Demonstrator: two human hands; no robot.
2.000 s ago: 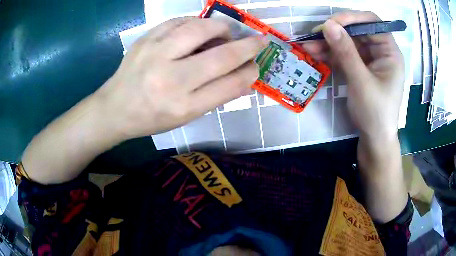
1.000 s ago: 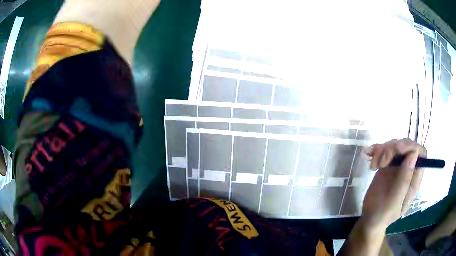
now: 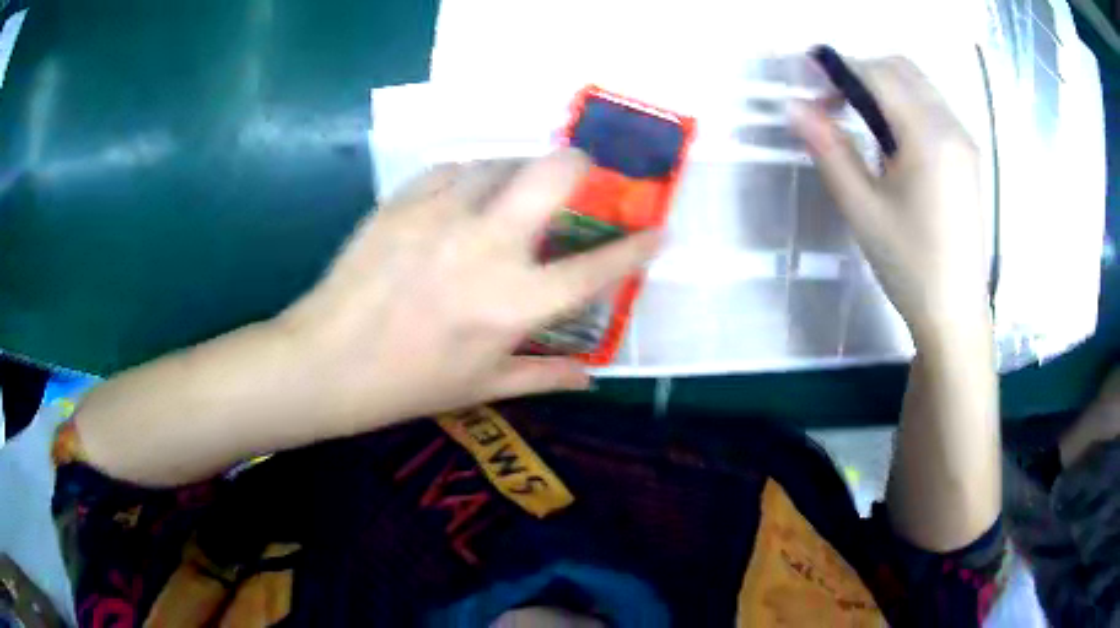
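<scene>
An open orange-red device housing [image 3: 669, 172] is over the sheets in front of me, with its dark blue-grey block at the far end. Part of the green board shows between the fingers. My left hand [image 3: 455, 276] holds the housing from the left, its fingers across the lower part and hiding much of it. My right hand [image 3: 909, 184] is to the right, blurred, with the black tweezers [image 3: 856, 98] in it. The tweezers point up and to the left; their tips cannot be made out.
White sticker sheets [image 3: 737, 313] with grey rectangles lie under the housing, partly washed out by glare. More sheets [image 3: 1056, 245] are stacked at the right. The dark green table top [image 3: 160, 221] shows at the left. Part of a person shows at the right edge.
One second ago my left arm reached far forward and no housing was in view. Now my left hand is back over the sheets with a housing. My right hand with the tweezers has moved forward.
</scene>
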